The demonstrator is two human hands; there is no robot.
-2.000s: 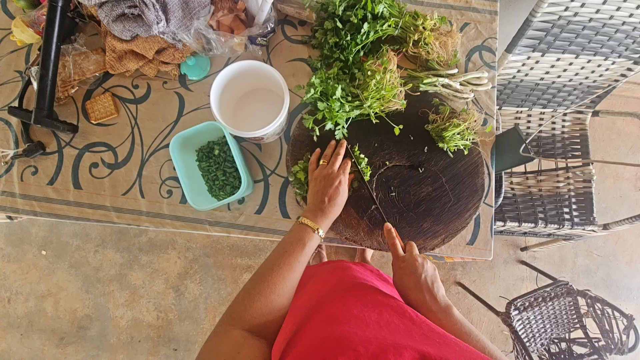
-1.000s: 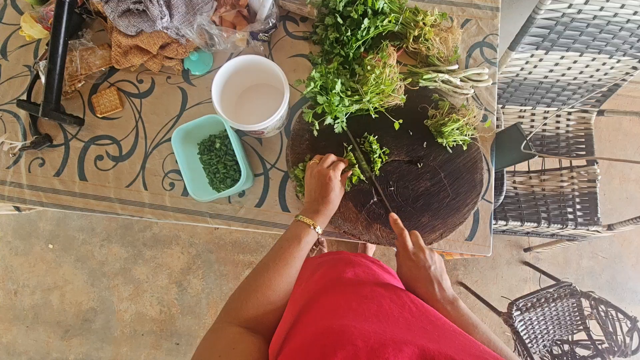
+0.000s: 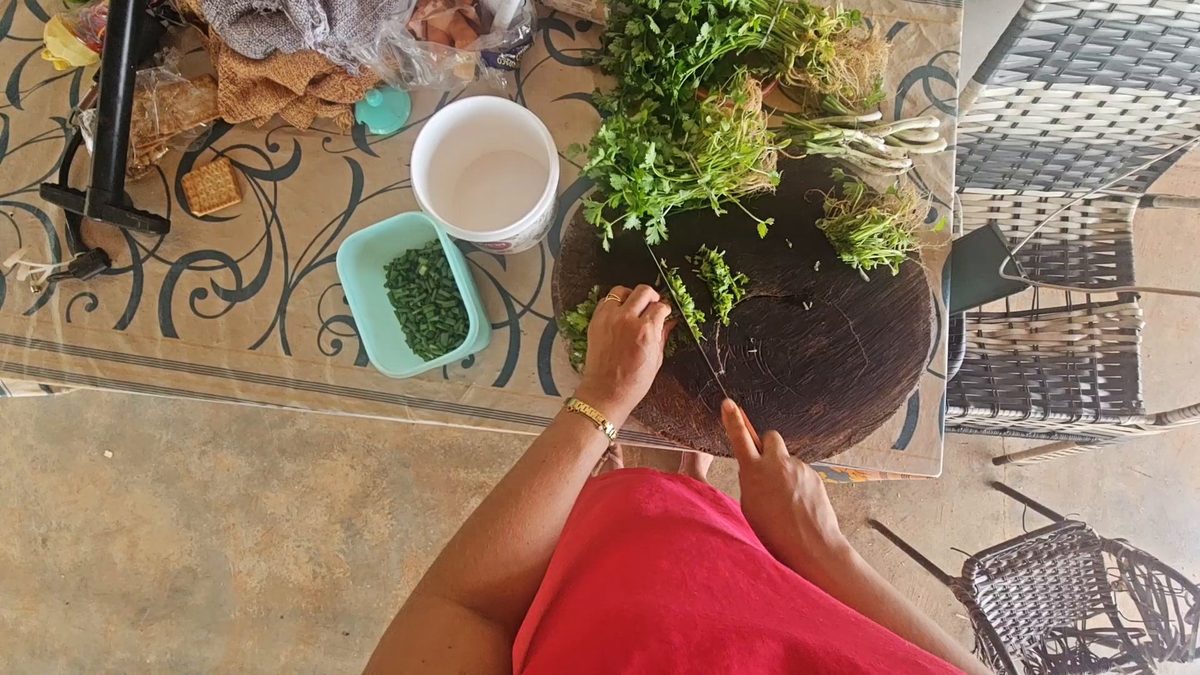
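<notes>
My right hand [image 3: 783, 483] grips the handle of a kitchen knife [image 3: 701, 354], whose thin blade slants up and left across a round dark wooden chopping block [image 3: 844, 366]. Bent fingers of my left hand [image 3: 626, 333] hold down a bunch of leafy herbs [image 3: 578, 328], just left of the blade. Cut herb pieces [image 3: 720, 284] lie against and right of the blade. Parsley-like herbs with roots [image 3: 675, 159] are heaped over the block's far edge. A small rooted bunch [image 3: 870, 225] lies at the block's upper right.
Left of the block stand a white plastic bucket [image 3: 485, 175] and a turquoise container [image 3: 352, 272] of chopped greens [image 3: 427, 302]. Farther left are a cracker [image 3: 212, 187], a turquoise lid [image 3: 382, 110], cloths [image 3: 281, 80] and a black stand [image 3: 112, 122]. Woven chairs [image 3: 1041, 356] stand right of the table.
My left hand, flat with spread fingers two seconds ago, is now bent around the herbs. The blade has shifted left from its place one second ago, and cut pieces now lie to its right.
</notes>
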